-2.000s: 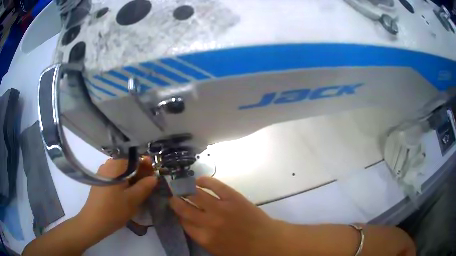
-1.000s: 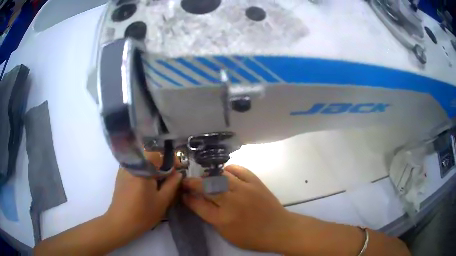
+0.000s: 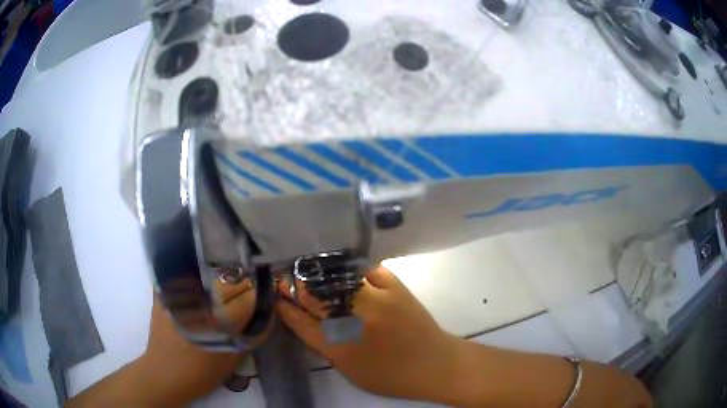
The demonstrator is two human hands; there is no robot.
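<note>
A grey fabric piece (image 3: 284, 368) lies at the needle end of the white sewing machine (image 3: 510, 88) and hangs toward me between my hands. My left hand (image 3: 187, 339) is left of it, partly hidden behind the chrome take-up lever guard (image 3: 169, 231). My right hand (image 3: 379, 327) rests on its right side, fingertips behind the dark thread tension assembly (image 3: 331, 279). The fingertips of both hands, the presser foot and the needle are hidden, so the exact hold does not show.
A stack of dark grey cut pieces (image 3: 12, 215) lies at the far left edge. A flat grey piece (image 3: 65, 283) with a narrow tail lies beside it. Crumpled white cloth (image 3: 650, 275) lies near the machine's right base, beside a dark control panel (image 3: 706, 245).
The view has shifted, so the machine head sits further right than at first and lower than one second ago. Both hands stay at the needle area with the grey fabric piece between them.
</note>
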